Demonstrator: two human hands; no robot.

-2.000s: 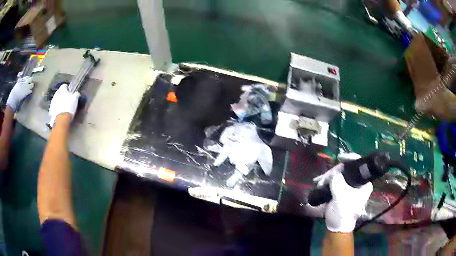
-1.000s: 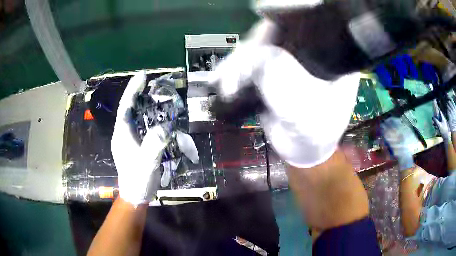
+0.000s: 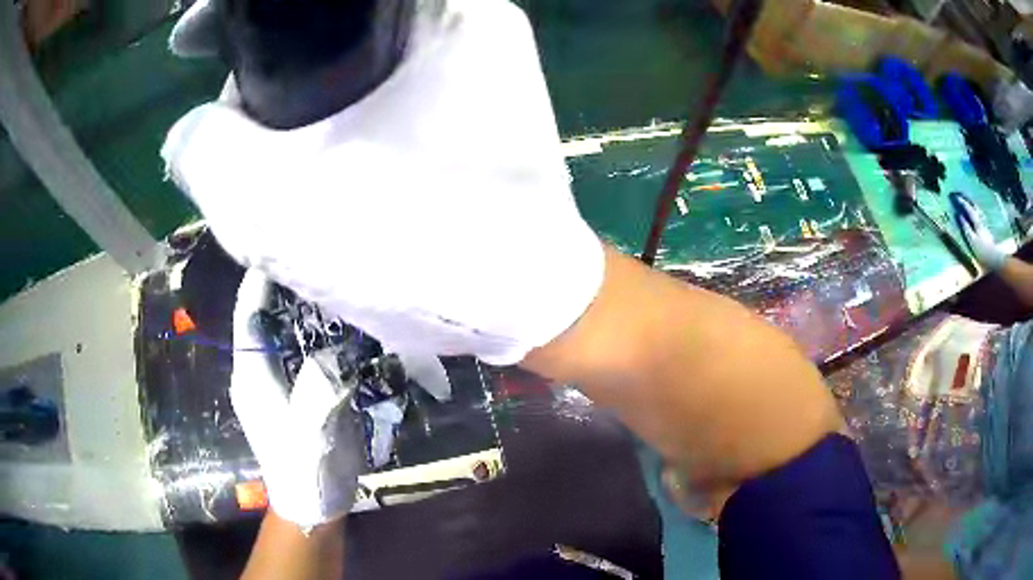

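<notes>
My right hand, in a white glove, is large in the upper left middle and is closed around the thick black electric screwdriver. The top of the tool is cut off by the upper edge and its tip is hidden behind the hand. My left hand, also gloved in white, holds a small dark assembly over the black board, below my right hand. A thin blue line sticks out of the assembly to the left. My right hand covers part of the assembly.
The black film-covered board lies under my left hand, with a cream board at left. A pale long tool lies at the front edge. A green surface and blue looped parts are at right, near another person's gloved hand.
My right hand and the screwdriver have moved left, above the assembly, and now hide the screw feeder. My left hand still holds the assembly, slightly lower in the picture.
</notes>
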